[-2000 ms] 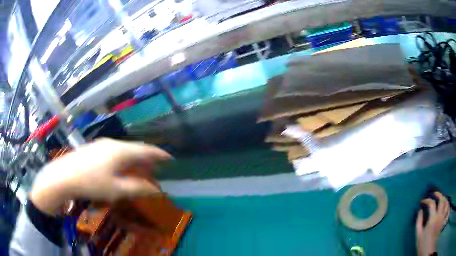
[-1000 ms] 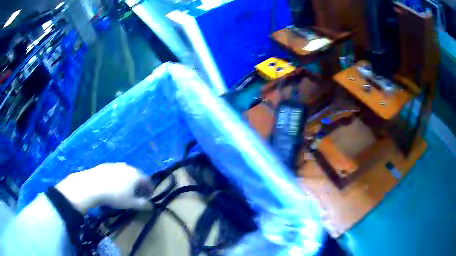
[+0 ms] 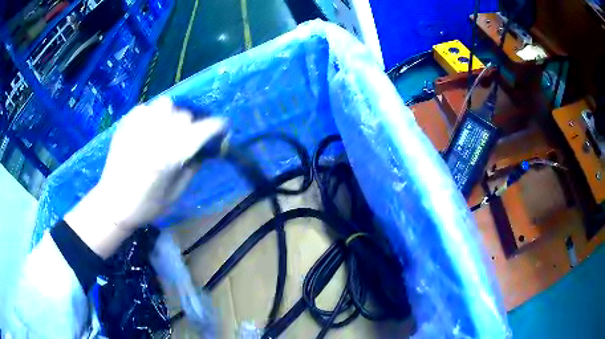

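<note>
My left hand [image 3: 149, 169] is over the lined crate [image 3: 391, 139], a dark band at its wrist. Its fingers are closed on a black cable [image 3: 249, 165] that runs down into the crate; hand and cable end are blurred. Inside, a coiled cable with a yellow band [image 3: 332, 285] and other black cords lie on a cardboard sheet [image 3: 252, 265]. Dark units [image 3: 133, 285] and clear plastic wrap [image 3: 178, 265] are at the crate's lower left, partly under the wrist. My right hand is out of the picture.
The orange-brown fixture [image 3: 531, 258] stands right of the crate, with a labelled black unit [image 3: 471, 149] and thin wires on it. A yellow block [image 3: 458, 57] is behind. Green bench top [image 3: 564, 304] shows lower right. A floor with yellow lines lies beyond.
The view has swung from the bench to the crate and then shifted slightly. My left hand has risen from low in the crate to near its back left wall with the cable.
</note>
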